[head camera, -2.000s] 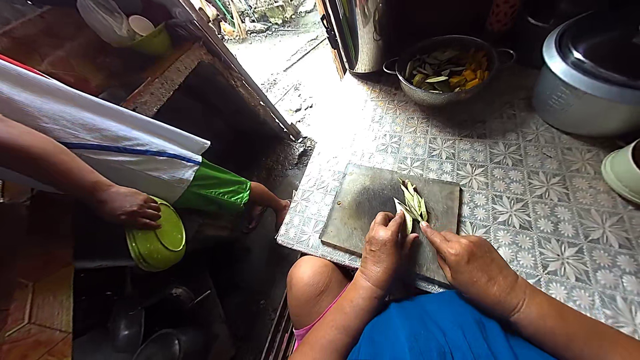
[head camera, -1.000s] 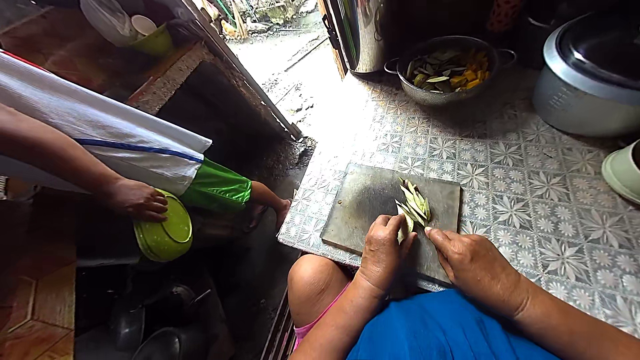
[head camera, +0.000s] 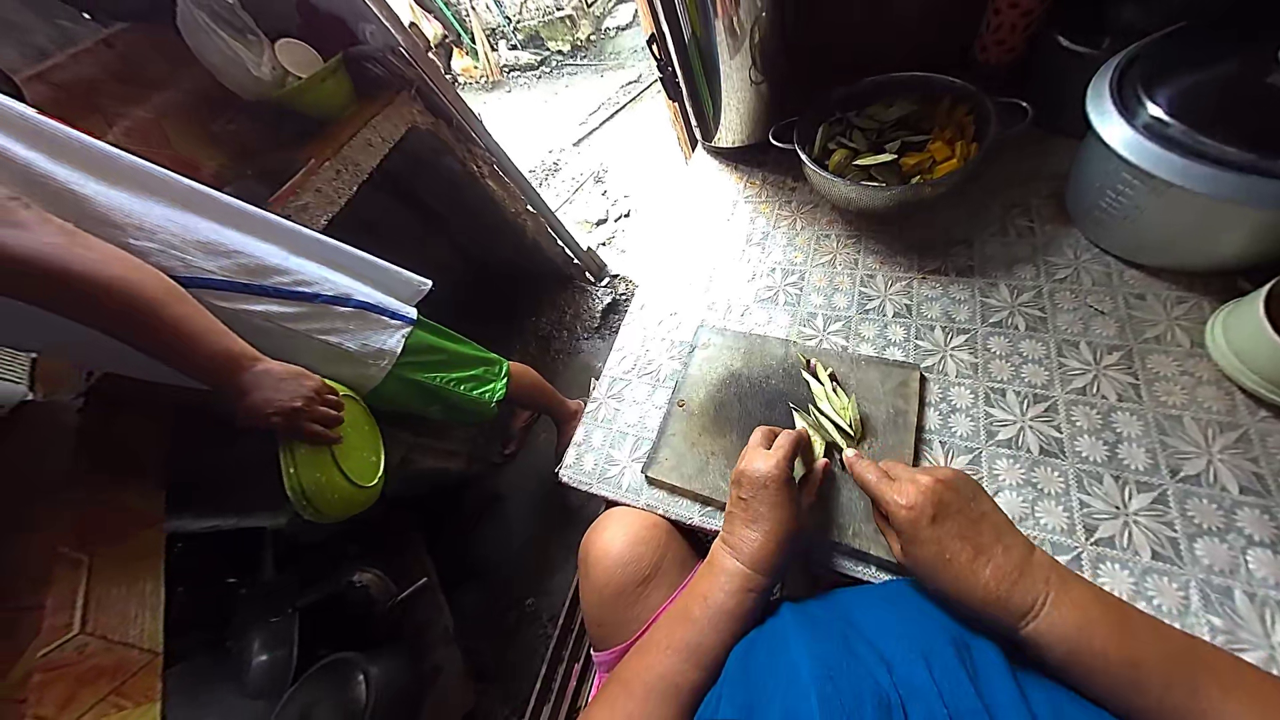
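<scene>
A worn cutting board (head camera: 740, 400) lies at the near left corner of the table, with long pale slices of a vegetable, likely eggplant (head camera: 832, 400), in a small heap on it. My left hand (head camera: 765, 495) has its fingers closed on a vegetable piece at the near end of the heap. Close to its right, my right hand (head camera: 935, 510) is closed with thumb and forefinger forward, touching the near end of the slices. Whatever it grips is hidden; no blade can be made out.
Beyond the board stand a metal colander (head camera: 880, 190) of cut vegetables and a rice cooker (head camera: 1170, 170). A pale green container (head camera: 1250, 340) is at the right edge. At left, a person's hand (head camera: 290, 400) holds a green bowl (head camera: 335, 455), above dark pots (head camera: 320, 690).
The other person's green bowl has tilted and shifted slightly. My hands stay at nearly the same place over the board, with the slices between them a little rearranged.
</scene>
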